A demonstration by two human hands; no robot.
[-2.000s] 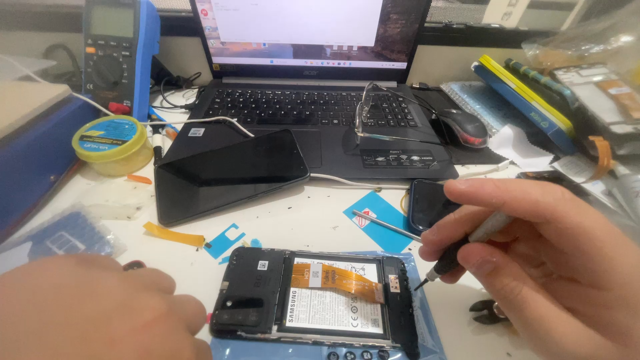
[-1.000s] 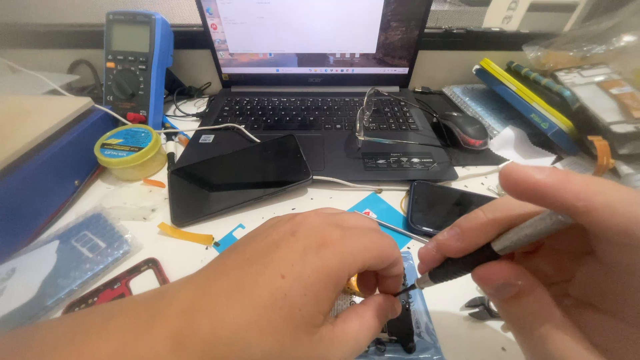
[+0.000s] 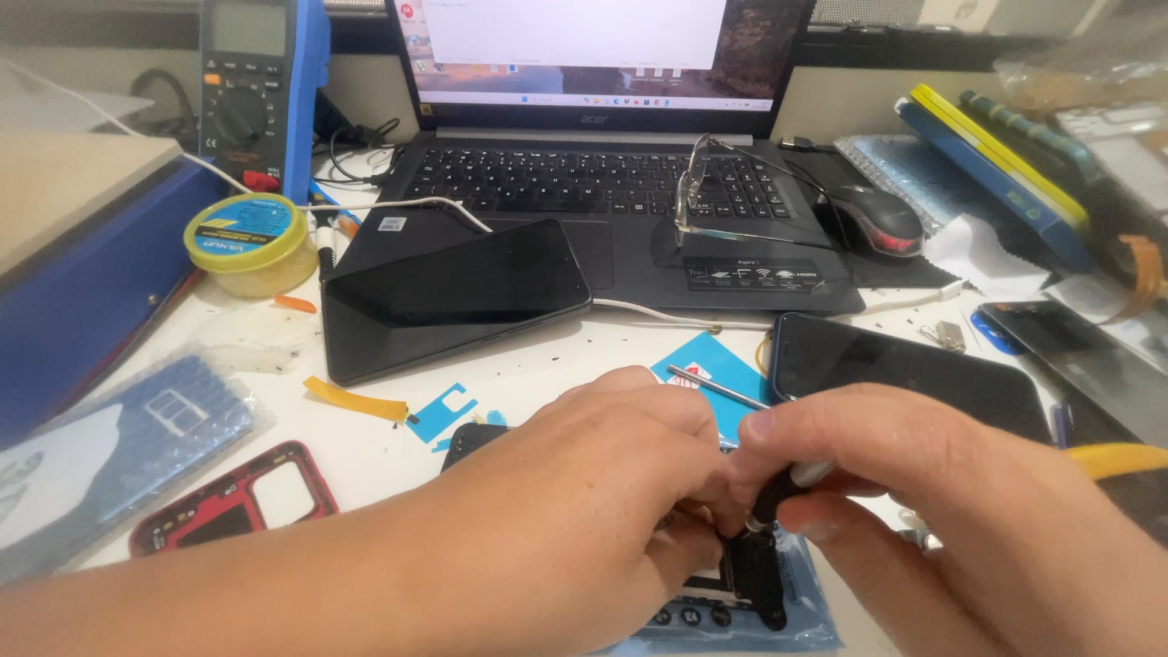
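An opened smartphone point(image 3: 762, 570) lies on a blue plastic sleeve point(image 3: 808, 593), mostly covered by my hands. My left hand point(image 3: 602, 493) reaches across it, thumb and fingers bent down at its inner parts; whether they pinch anything is hidden. My right hand point(image 3: 922, 474) grips a dark-handled precision screwdriver point(image 3: 776, 497), its lower end down at the phone beside my left fingertips. A thin metal rod point(image 3: 716, 388) sticks out past my right fingertips, over a blue card. At the left lies a red phone frame point(image 3: 237, 502).
Behind are a dark phone point(image 3: 456, 301), an Acer laptop point(image 3: 584, 182) with eyeglasses point(image 3: 689, 196) on it, and a mouse point(image 3: 871, 222). A multimeter point(image 3: 246, 100) and a yellow tub point(image 3: 251, 246) stand left. Another phone point(image 3: 912, 365) lies beyond my right hand.
My left hand has moved from the left side onto the opened phone, covering most of it. My right hand has brought the screwdriver closer to my left fingertips. The red frame has come into view.
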